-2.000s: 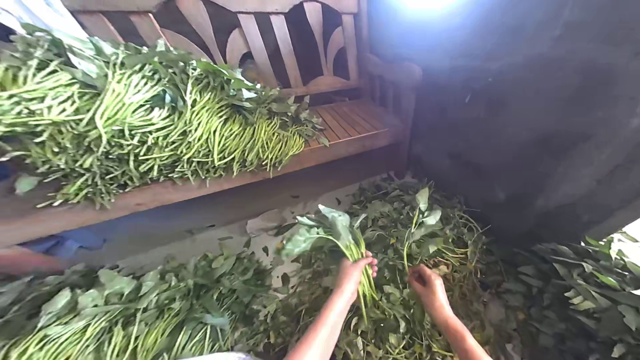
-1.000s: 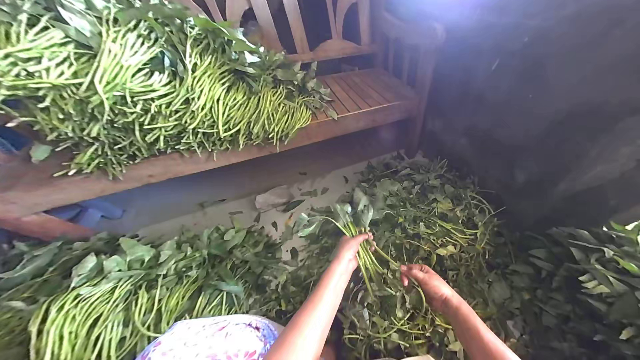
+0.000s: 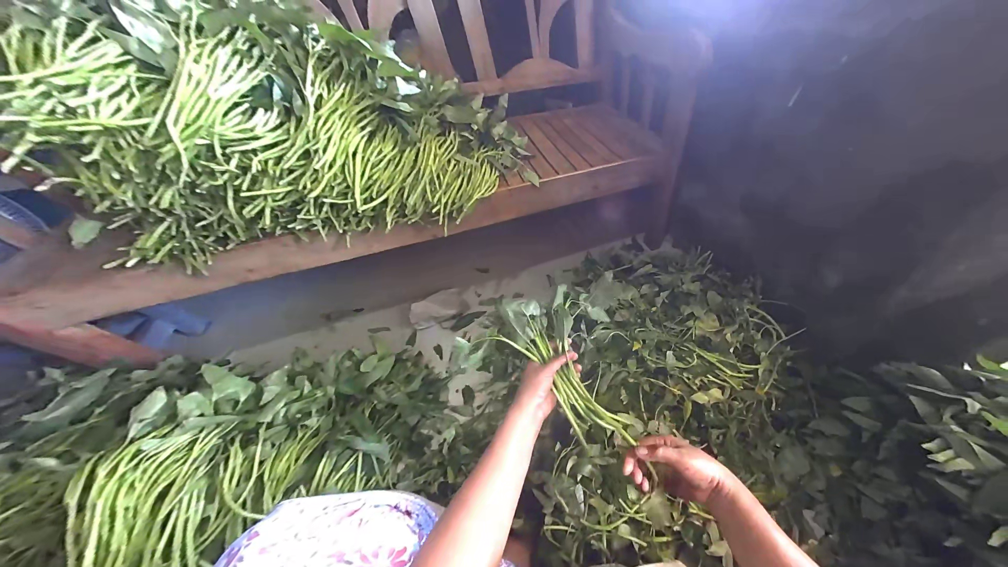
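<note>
My left hand point(image 3: 545, 384) is closed around a small bunch of long-stemmed leafy greens point(image 3: 579, 398), leaves up and stems slanting down to the right. At the lower stem ends, my right hand point(image 3: 677, 466) pinches a stem between thumb and fingers. Beneath both hands spreads a loose heap of leafy vines point(image 3: 709, 354), some leaves yellowish.
A wooden bench point(image 3: 583, 185) bears a big pile of stemmed greens point(image 3: 299, 142). More greens point(image 3: 181, 480) lie at lower left, beside a floral cloth point(image 3: 339, 528) on my lap. Dark leaves point(image 3: 906, 441) lie at right, below a dark wall point(image 3: 850, 181).
My left hand keeps hold of the bunch. My right hand, at a lone upright sprig two seconds ago, is now at the lower ends of the bunch's stems. The view has shifted somewhat.
</note>
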